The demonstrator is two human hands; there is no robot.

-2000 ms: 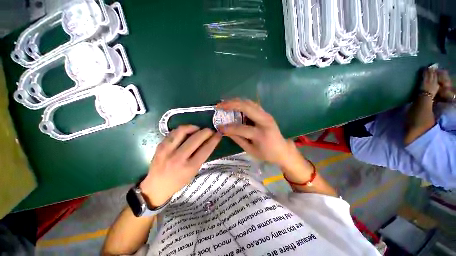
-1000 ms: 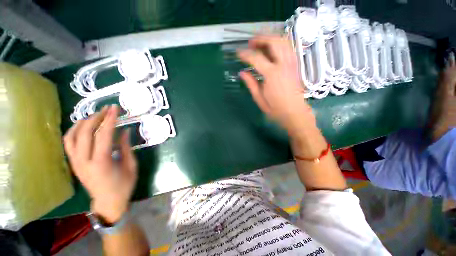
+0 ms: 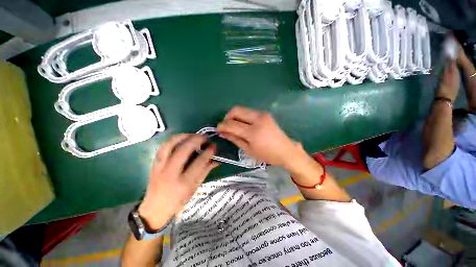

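A white plastic frame is held between my two hands, low over the green bench near its front edge. Its round disc is at the right end, mostly covered by my right hand. My left hand grips the frame's left end. My right hand is on its upper and right side, fingertips at the rim. Whether a pin is in the fingers cannot be seen. Thin clear pins lie in a loose flat pile at the bench's middle. White frames lie in overlapping rows at the left, discs to the right.
A dense row of stacked white frames stands at the back right. A yellow bag fills the left edge. A pale metal rail runs along the far side. At the right, another person's arms and blue sleeve are beside the bench.
My left hand has come back from the left frames and my right hand from the pins; both now hold a frame in front of me. The left group has fewer frames.
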